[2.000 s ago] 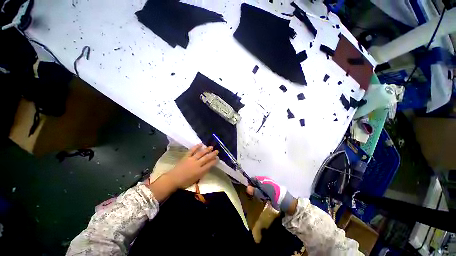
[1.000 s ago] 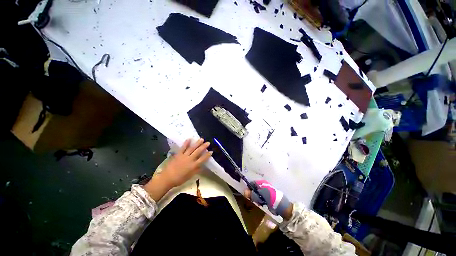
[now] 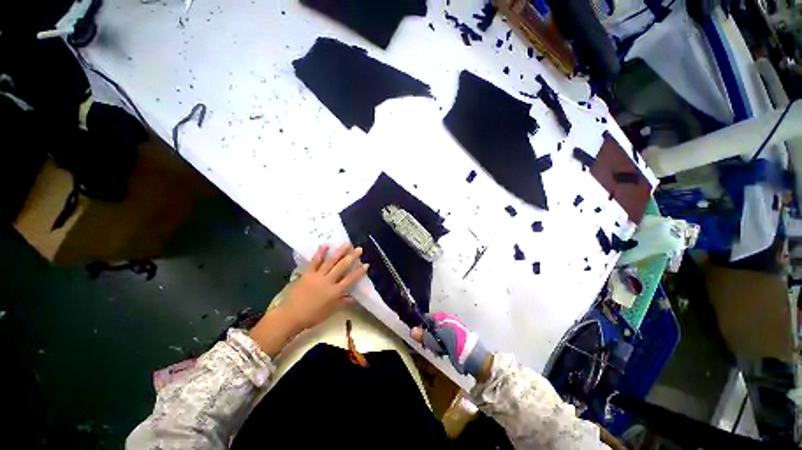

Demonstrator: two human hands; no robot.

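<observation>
A black garment panel [image 3: 374, 215] lies on the white-covered table near its front edge. A grey-beige cloth weight [image 3: 411, 233] sits on it. My right hand [image 3: 448, 338], in a pink and grey fingerless glove, holds the fabric shears [image 3: 393, 274], whose blades lie over the panel, pointing up and left. Whether the blades are apart is hard to tell. My left hand [image 3: 321, 283], bare, lies flat with fingers spread at the panel's left edge and the table edge. It grips nothing.
More black panels [image 3: 497, 136] lie further back, with black scraps [image 3: 537, 227] to the right. Thin snips or tweezers [image 3: 476, 261] lie right of the panel. A brown board [image 3: 620, 176], a green basket [image 3: 649, 286] and a dark iron [image 3: 580, 356] are at the right. A dark curl [image 3: 188, 120] lies far left.
The camera view has shifted, so the table shows lower in the picture. My right hand and the shears have moved left and further over the panel. My left hand stays near the panel's edge.
</observation>
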